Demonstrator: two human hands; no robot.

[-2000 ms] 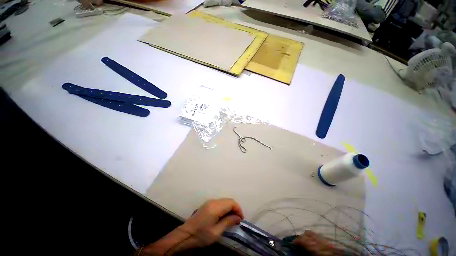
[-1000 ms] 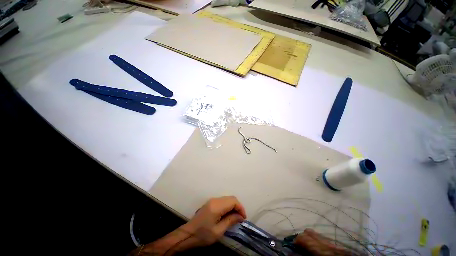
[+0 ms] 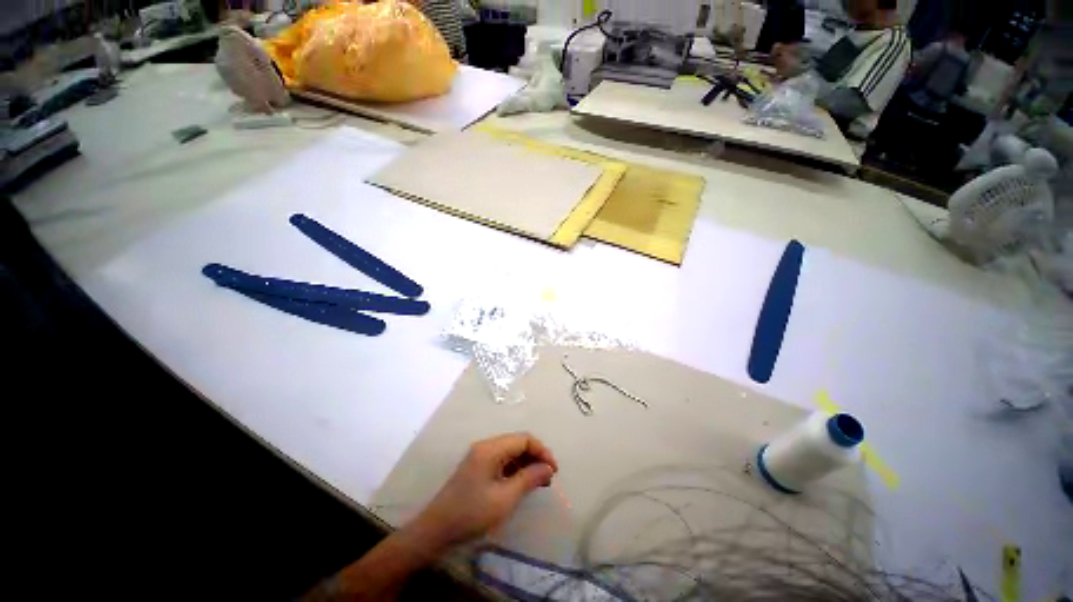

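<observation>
My left hand (image 3: 488,488) is above the near edge of the grey-beige sheet (image 3: 671,435), thumb and forefinger pinched together. A faint reddish thread (image 3: 564,494) hangs by the fingertips; no needle can be made out. A navy strap (image 3: 530,576) lies below the hand, cut off by the bottom edge. Many fine loose threads (image 3: 706,529) loop over the sheet's near right part, blurred. My right hand is out of the picture. A dark pointed tip, perhaps the scissors (image 3: 966,583), shows at the bottom right.
Navy straps (image 3: 318,294) lie at left, another (image 3: 777,312) at right. A thread cone (image 3: 812,452) leans on the sheet. A clear bag (image 3: 500,341) and twisted cord (image 3: 606,388) lie ahead. Beyond are boards (image 3: 506,182), fans (image 3: 1000,202), an orange-yellow bundle (image 3: 365,53) and a person (image 3: 865,65).
The view has tilted up. My right hand and the scissors have left the place beside my left hand. My left hand has lifted off the strap. The loose threads have shifted.
</observation>
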